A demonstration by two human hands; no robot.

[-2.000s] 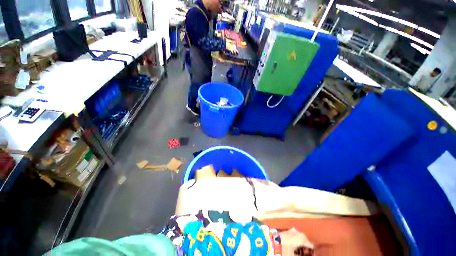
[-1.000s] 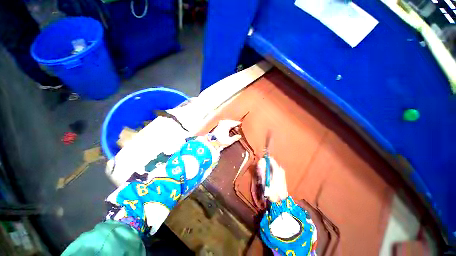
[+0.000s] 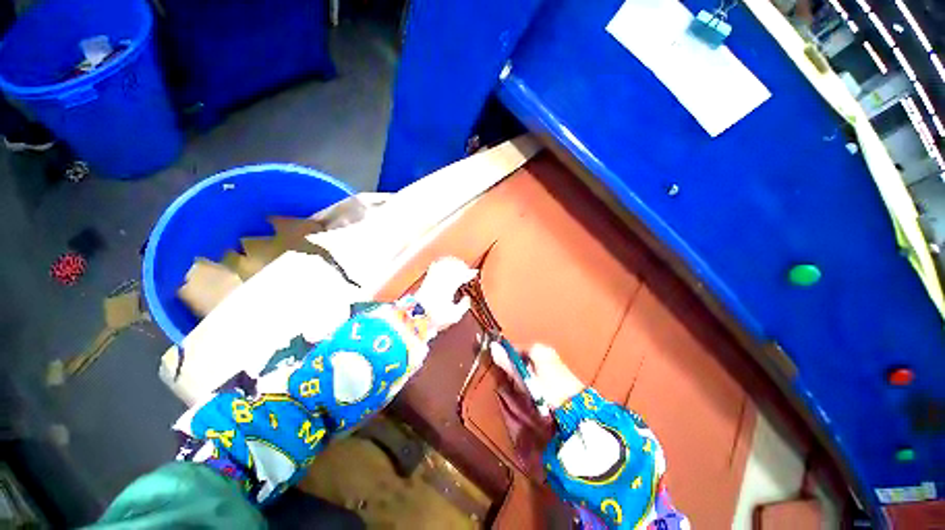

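Observation:
A rust-brown sheet [image 3: 642, 311] lies over the press bed, with slits and an opening near its front edge. My left hand [image 3: 450, 288] is at that edge, its fingers closed on a narrow part of the sheet. My right hand [image 3: 541, 375] holds scissors with teal-blue handles [image 3: 515, 362], their dark blades pointing at the strip beside my left hand. A dark maroon-brown board [image 3: 440, 385] shows under the opening. A flap of sheet hangs by my right hand. The blade tips are too blurred to tell whether they cut.
A cream sheet [image 3: 280, 329] drapes over the bed's end beside a blue scrap bin [image 3: 166, 295] with tan waste. A second blue bin [image 3: 124, 119] stands farther left. The blue press body [image 3: 725, 217] runs along the far side. The wooden ledge [image 3: 389, 476] is in front. Offcuts [image 3: 104, 331] lie on the floor.
The view has turned down from the aisle to the bed, and both hands have come into view. Since one second ago, the scissors have moved closer to my left hand.

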